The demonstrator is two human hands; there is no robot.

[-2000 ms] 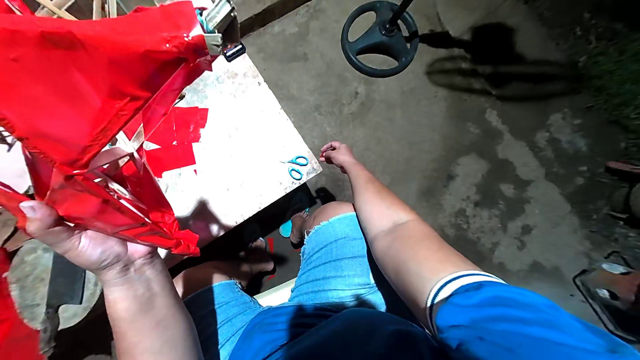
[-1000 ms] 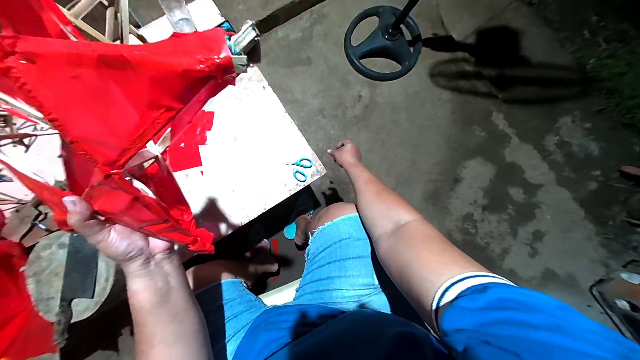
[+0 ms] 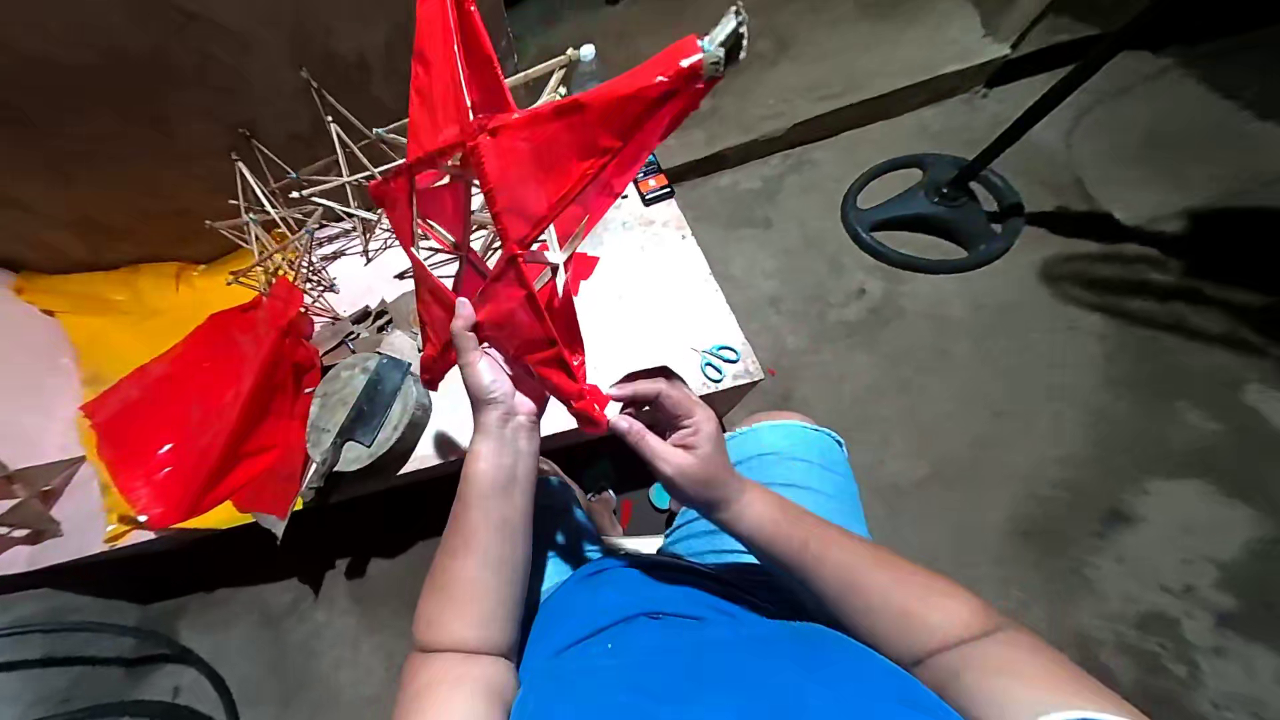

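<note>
A star-shaped stick frame covered in red plastic film [image 3: 560, 160] stands upright over the white tabletop. My left hand [image 3: 495, 375] holds its lower part from below, thumb raised along the film. At the lower right point of the star, my right hand [image 3: 680, 435] has its thumb and forefinger at the tip of the film; whether they pinch it is hard to tell. Blue-handled scissors [image 3: 718, 362] lie near the table's corner, just beyond my right hand. Part of the star's underside is open, with bare sticks showing.
Bare stick frames [image 3: 290, 215] pile up at the back left. Red film [image 3: 215, 410] lies over yellow film [image 3: 150, 310]. A cleaver [image 3: 375, 400] rests on a round wooden block [image 3: 325, 410]. A phone [image 3: 653, 182] lies behind the star; a steering wheel [image 3: 932, 213] stands right of the table.
My right hand has moved from beside the table's corner to the star's lower tip. The star, still in my left hand, now stands more upright. The view has swung left.
</note>
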